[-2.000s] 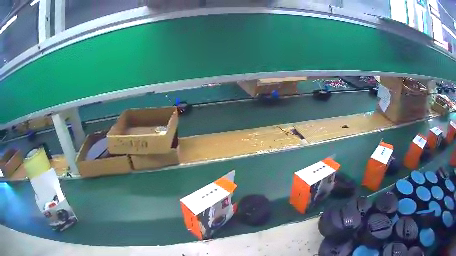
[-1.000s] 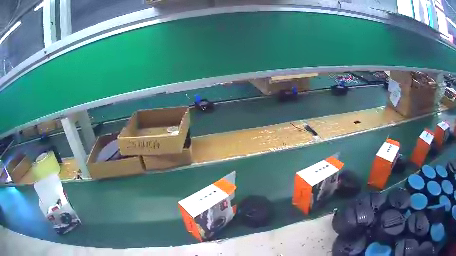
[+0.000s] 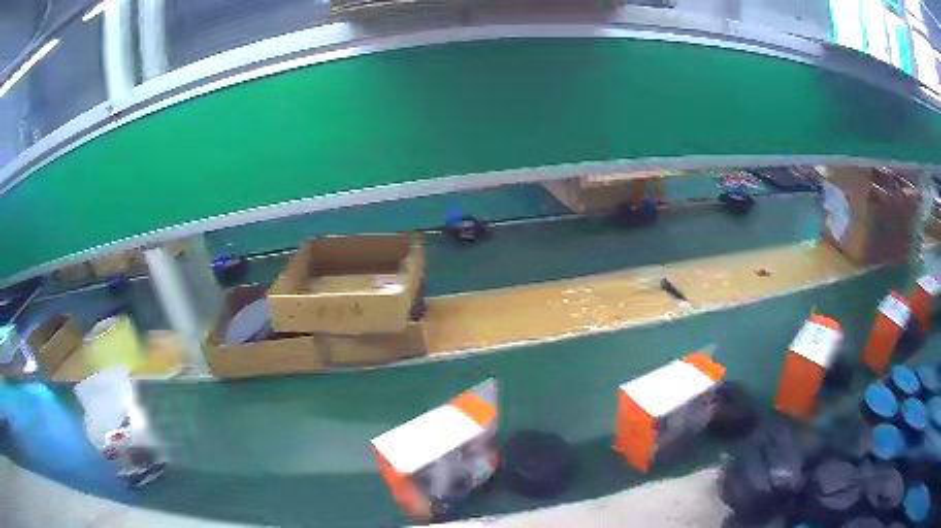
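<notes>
Neither of my hands is in view. The frame is blurred. A white and orange retail box (image 3: 439, 454) stands on the green belt nearest me, with a black round unit (image 3: 539, 464) close at its right. A second retail box (image 3: 669, 407) stands further right with another black unit (image 3: 733, 409) beside it. More orange and white boxes (image 3: 808, 366) stand towards the right edge. A white box with a raised flap (image 3: 121, 428) is at the left. A pile of black round units (image 3: 841, 483), several with light-blue discs, lies at the lower right.
Open brown cartons (image 3: 346, 309) sit on the board shelf (image 3: 557, 306) behind the belt. A pale yellow roll (image 3: 114, 343) is left of the white post (image 3: 177, 294). A large brown carton (image 3: 875, 222) stands at the right. A green panel (image 3: 464, 103) spans overhead. Something blue and blurred (image 3: 46, 433) is at the left edge.
The view has shifted, so the shelf cartons and pile appear further right and lower. The dark parts on the far belt have moved right relative to the shelf. No hand has appeared.
</notes>
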